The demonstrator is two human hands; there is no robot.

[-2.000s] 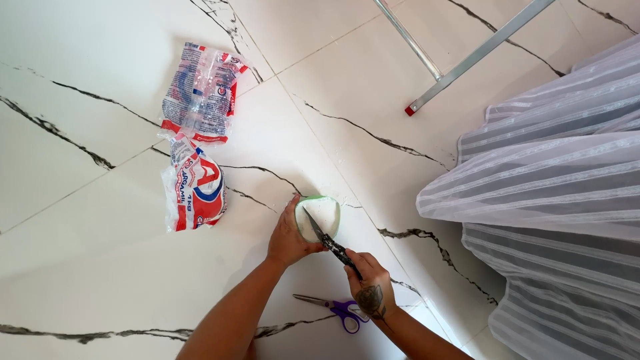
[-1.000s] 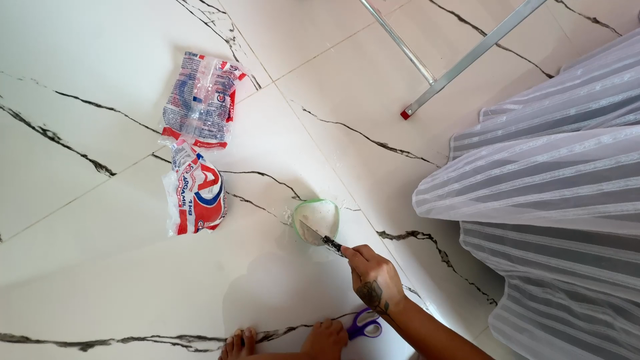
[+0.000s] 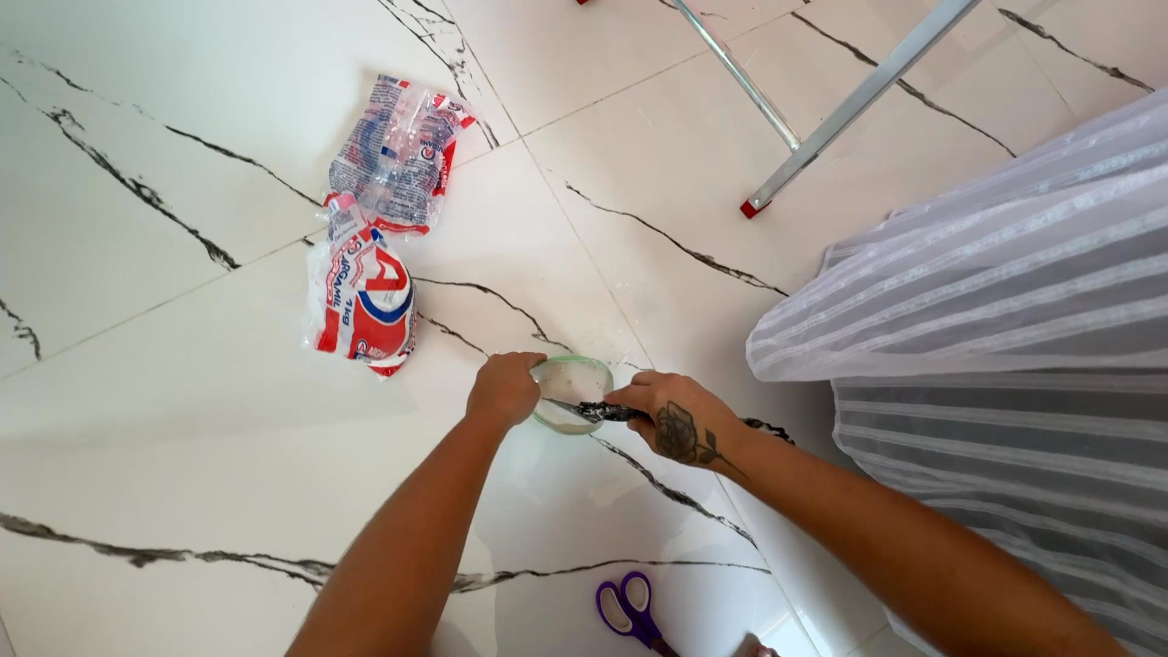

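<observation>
A small greenish translucent container (image 3: 575, 367) with white material inside stands on the marbled tile floor. My left hand (image 3: 506, 391) grips its left rim, thumb and fingers on the edge. In my right hand (image 3: 671, 415) is a tool with a dark handle (image 3: 611, 412), its metal blade reaching into the white material; whether it is a putty knife or another blade, I cannot tell. Purple-handled scissors (image 3: 630, 607) lie on the floor below the hands. Up and to the left lies a red and white plastic bag of powder (image 3: 370, 301), touching a second, flatter printed plastic bag (image 3: 401, 155).
A metal frame leg (image 3: 858, 105) with a red foot, perhaps of a ladder, rests on the floor at the upper right. A sheer white striped curtain (image 3: 985, 265) hangs along the right side, close to my right forearm. Small white specks lie near the container.
My left hand, out of view one second ago, is back at the container's rim. The blade's angle in the container has changed, with the handle now nearly level. A foot near the scissors has mostly left view.
</observation>
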